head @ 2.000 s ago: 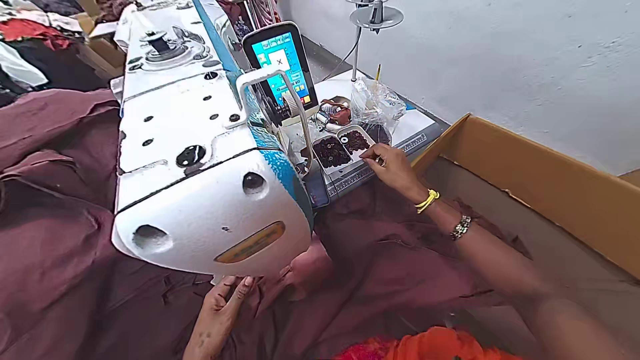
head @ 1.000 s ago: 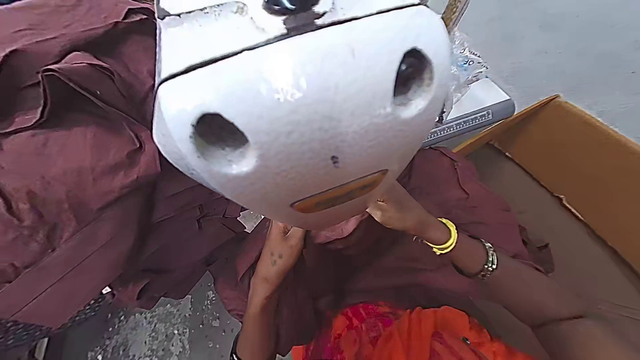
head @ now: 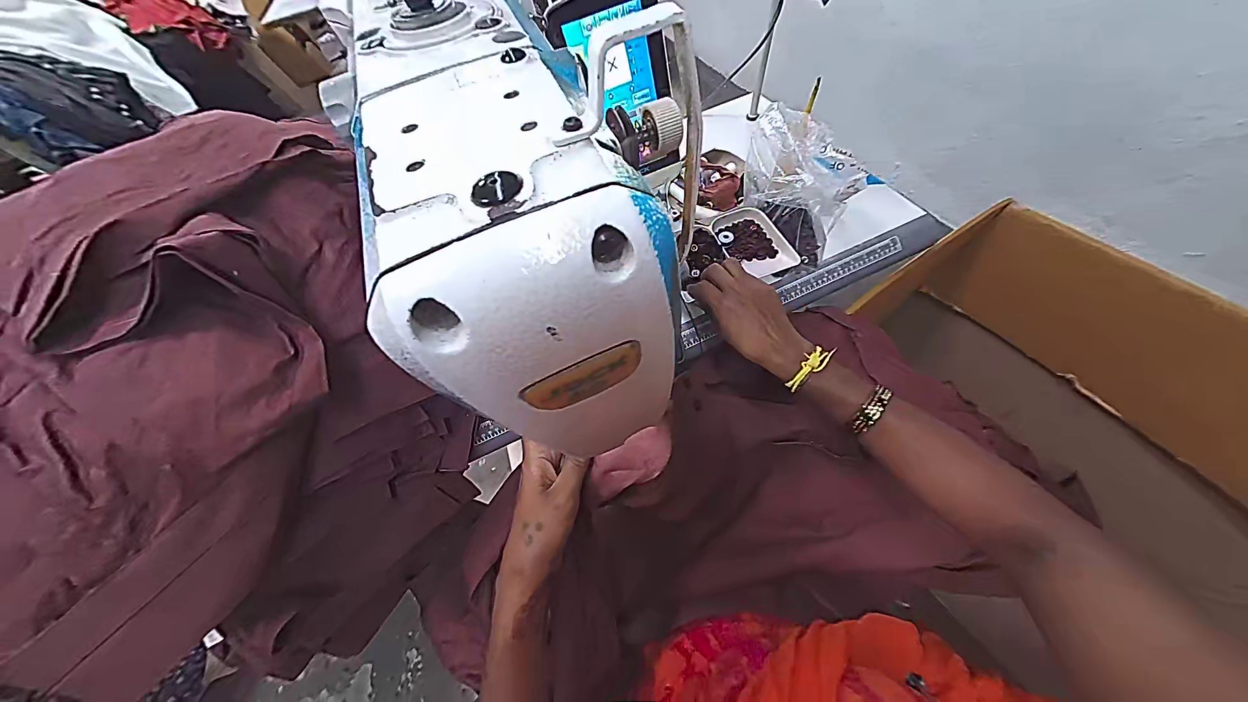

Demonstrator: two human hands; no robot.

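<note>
The white head of an industrial sewing machine [head: 526, 322] fills the upper middle. Under its front end my left hand [head: 546, 497] grips maroon cloth [head: 741, 497]; the fingertips are partly hidden by the machine. To the right of the head, my right hand [head: 746, 317] reaches to a tray of small dark buttons [head: 704, 252], fingers bent at its near edge. Whether a button is between those fingers cannot be told. Beside it is a second white tray of dark buttons [head: 770, 249]. The needle area is hidden behind the machine head.
A large heap of maroon cloth [head: 166, 390] lies left of the machine. An open cardboard box [head: 1102, 361] stands at the right. Behind the button trays are a clear plastic bag [head: 795, 166] and a lit control screen [head: 619, 58]. A printed ruler [head: 843, 270] runs along the table edge.
My right hand has moved from beside the machine's front end, at the cloth, out to the button trays. My left hand stays under the head. The view has shifted back from the machine.
</note>
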